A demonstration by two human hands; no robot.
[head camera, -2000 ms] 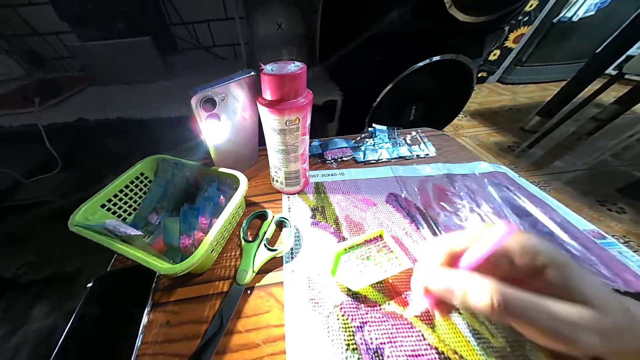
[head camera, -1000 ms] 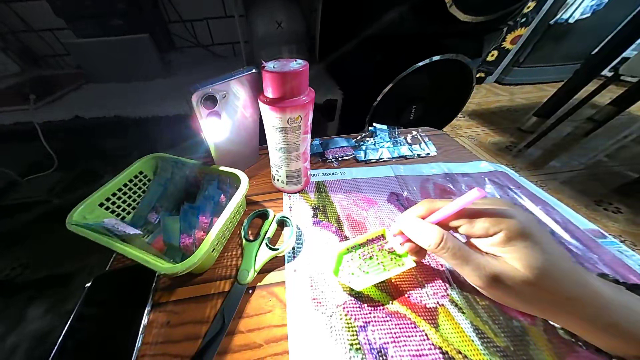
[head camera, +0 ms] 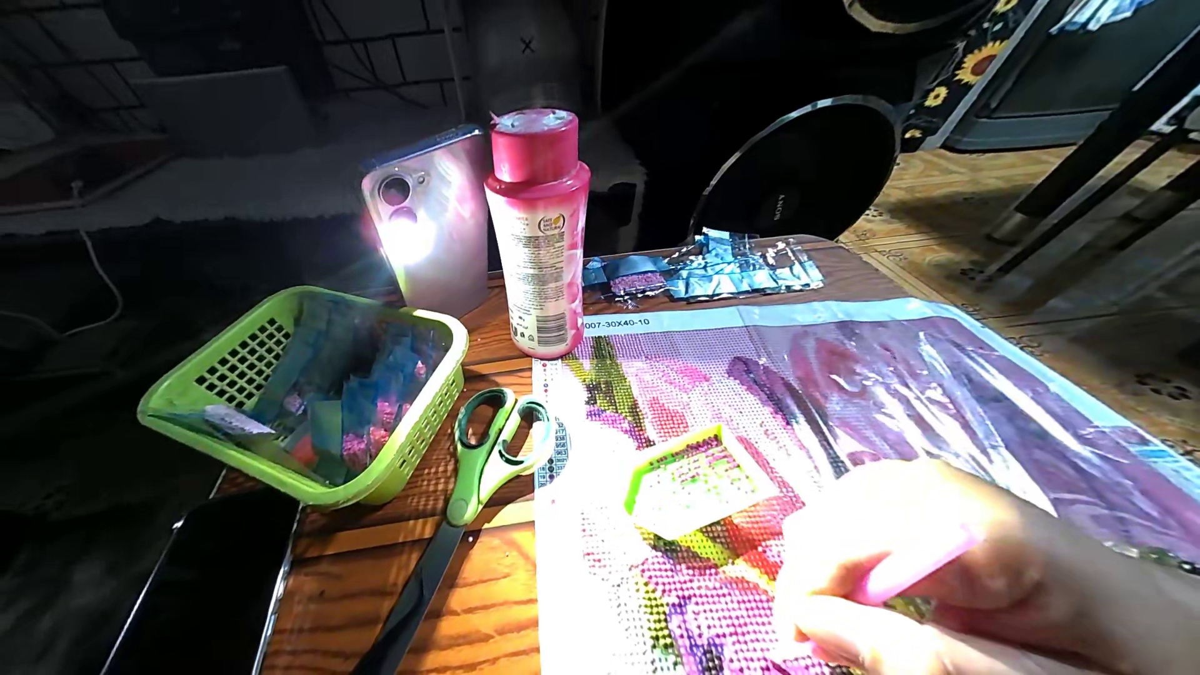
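My right hand grips a pink diamond-painting pen, its tip low over the beaded part of the diamond-painting canvas. Left of the hand, a small green tray with loose drills lies on the canvas. Clear film with bright glare covers the canvas's right part. Green-handled scissors rest on the wood beside the canvas's left edge. A green plastic basket holds small bags of drills. My left hand is out of view.
A pink bottle stands at the canvas's top left corner, beside an upright phone with its light on. Small plastic packets lie along the table's back edge. A dark phone lies at the lower left.
A second ago my right hand held the pen at the green tray; the hand and pen are now lower and to the right, over the canvas. The tray has stayed put.
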